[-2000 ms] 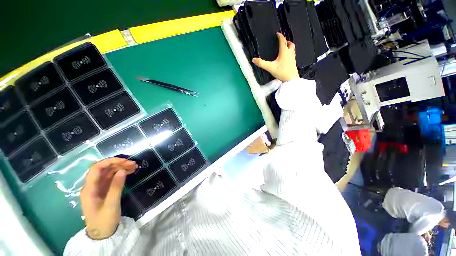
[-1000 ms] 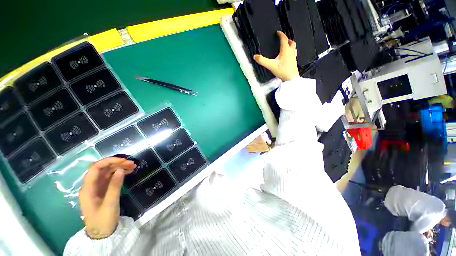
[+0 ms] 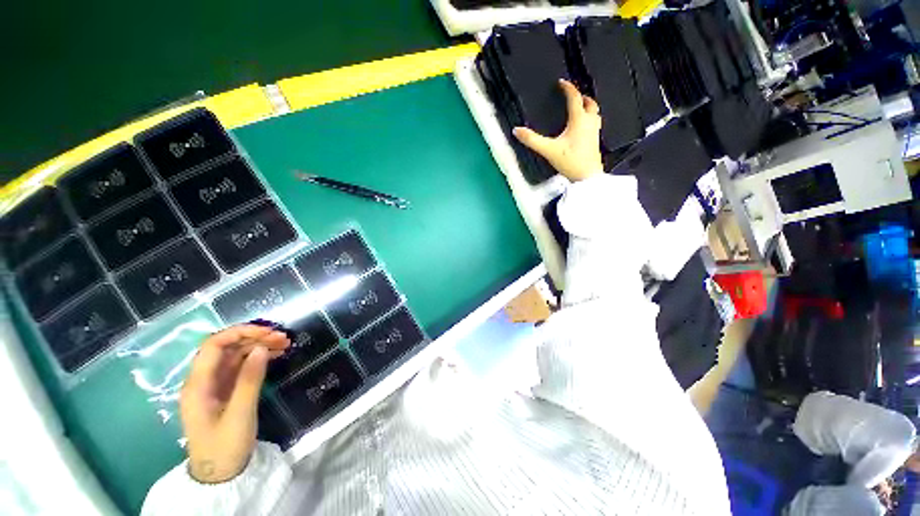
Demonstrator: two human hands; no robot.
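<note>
Black panels with a pale wave symbol (image 3: 235, 234) lie in grids on shiny clear carrier sheets at the left. My left hand (image 3: 224, 401) is over the lower sheet, with thumb and fingers close together. A dark edge shows at its fingertips; I cannot tell whether it is held. My right hand (image 3: 572, 139) is over a stack of black housings (image 3: 533, 76) at the upper right, thumb and fingers spread, with the fingertips at the top slab. Dark tweezers (image 3: 353, 189) lie on the green mat (image 3: 434, 151) between the hands.
Yellow tape (image 3: 373, 71) runs along the mat's far edge. More black housings (image 3: 608, 81) stand in rows in a white tray (image 3: 492, 136). Crinkled clear film (image 3: 161, 378) lies left of my left hand. A red container (image 3: 744, 293), a pale machine and another person's sleeves show at the right.
The whole view has shifted slightly down and to the right. Both hands keep nearly the same places and poses over the panels and the housings.
</note>
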